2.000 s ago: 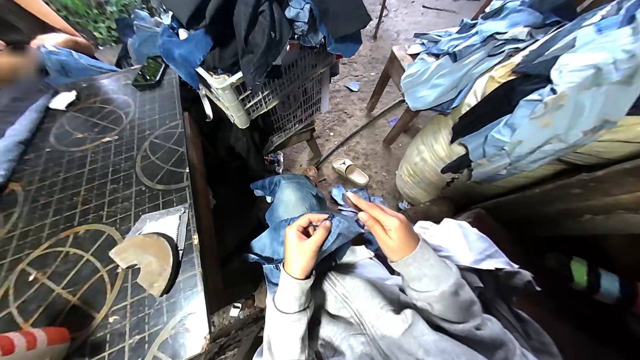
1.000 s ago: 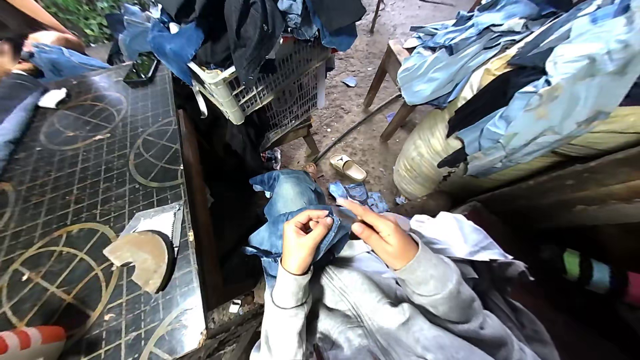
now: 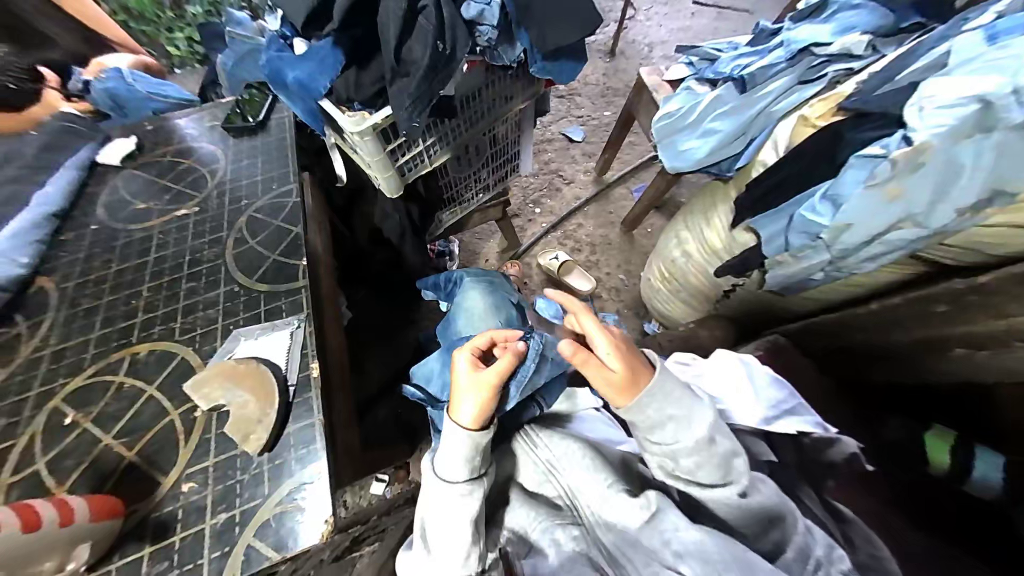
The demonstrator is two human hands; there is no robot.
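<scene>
A piece of blue denim [image 3: 480, 308] with frayed edges lies over my lap. My left hand [image 3: 482, 376] pinches the denim's seam or hem between thumb and fingertips. Just to its right, my right hand [image 3: 604, 352] is raised over the cloth, index finger and thumb spread. Whether a thin thread or small tool is between the hands cannot be made out. White cloth [image 3: 748, 388] lies under and beside my right forearm.
A dark tiled table [image 3: 184, 304] at left bears a curved worn piece [image 3: 236, 400] and a phone [image 3: 249, 108]. Beyond are a plastic crate [image 3: 384, 152] heaped with cloth, a slipper [image 3: 566, 270], a wooden stool [image 3: 640, 120], and a stuffed sack [image 3: 692, 256] under denim. Another person sits at upper left.
My right hand's fingers have spread and lifted slightly from the denim, while my left hand keeps its pinch in about the same place. The other person at upper left has moved further into view.
</scene>
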